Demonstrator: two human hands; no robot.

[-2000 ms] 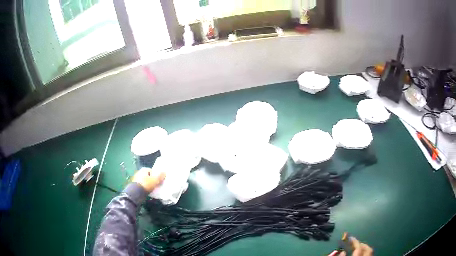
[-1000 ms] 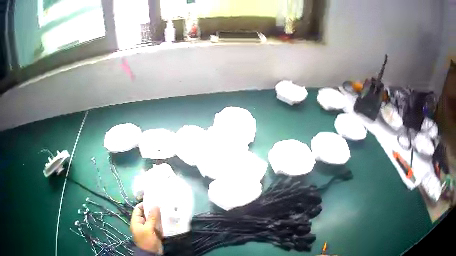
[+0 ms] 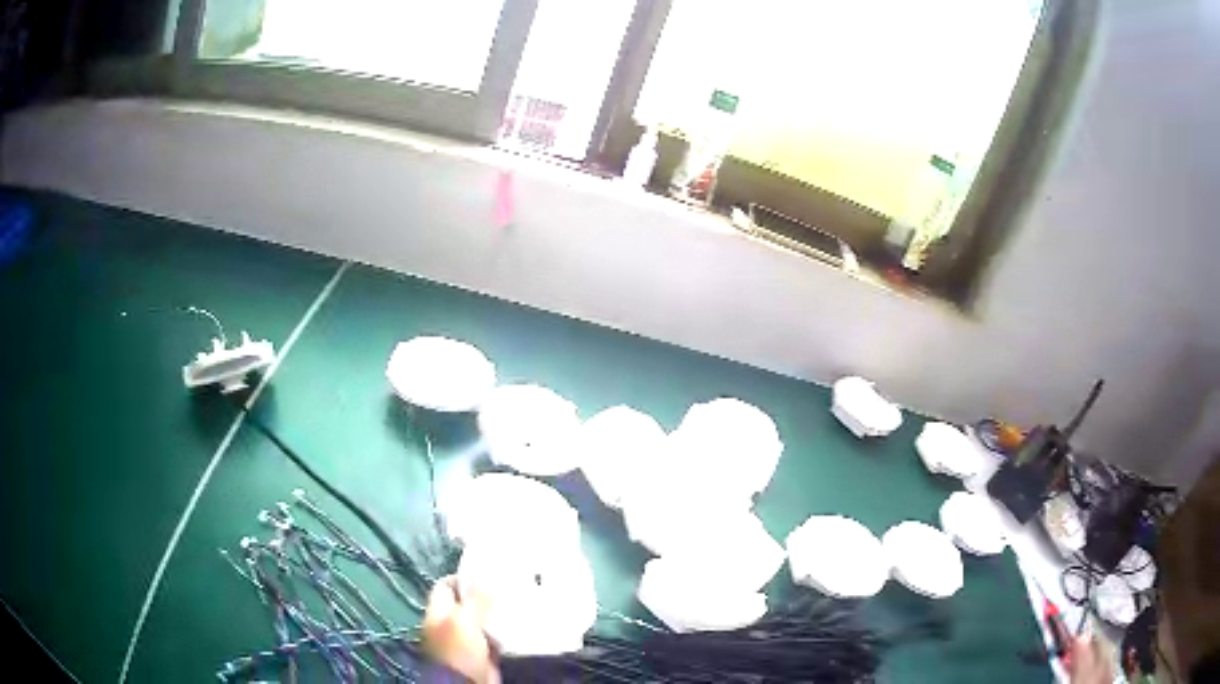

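My left hand (image 3: 459, 633), at the bottom centre-left, grips the edge of a white housing (image 3: 538, 588) with a small central hole. Another white housing (image 3: 509, 510) shows just behind it. Black tail cables (image 3: 763, 647) lie to the right of the held housing. Their thin wire ends with pale tips (image 3: 288, 548) fan out left of my hand. My right hand (image 3: 1090, 660) is small, blurred and cut off at the lower right edge. It is beside a slim red-orange tool (image 3: 1054, 625); whether it holds anything is unclear.
Several white housings (image 3: 723, 454) lie across the green bench (image 3: 107, 441). A housing on its side (image 3: 228, 364), with a black cable, is at the left by the white line. A black radio (image 3: 1028, 478) and clutter stand right. Bottles (image 3: 642, 158) are on the windowsill.
The view has tilted and turned. My left hand took hold of a white housing and now holds it lower, over the cables. My right hand has come back into view at the lower right, by the red-orange tool.
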